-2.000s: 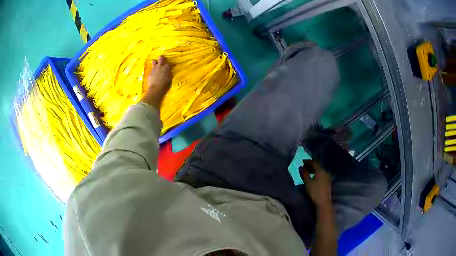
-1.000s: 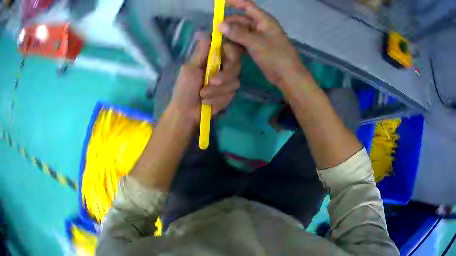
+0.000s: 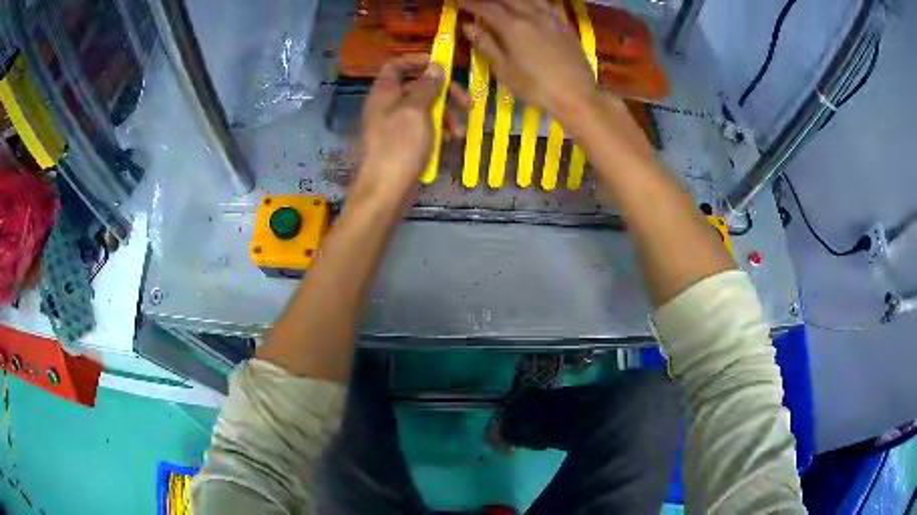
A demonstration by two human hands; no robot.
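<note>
My left hand (image 3: 397, 126) holds a yellow strip (image 3: 438, 101) upright at the left end of a row. Several more yellow strips (image 3: 501, 146) lie side by side to its right, their near ends sticking out of the orange-brown fixture (image 3: 631, 62). My right hand (image 3: 533, 60) is over the row, fingers near the far end of the held strip. It hides part of the strips, and its grip cannot be made out.
A yellow box with a green button (image 3: 286, 223) sits front left on the grey press table (image 3: 473, 282). Steel posts (image 3: 206, 101) stand at both sides. A red-orange control box (image 3: 48, 367) is at left. Blue bins (image 3: 794, 392) are below right. Black cables hang at right.
My left hand was in the bin of strips, then both hands held yellow material above my lap. Now the view faces the press table and both hands are at the fixture.
</note>
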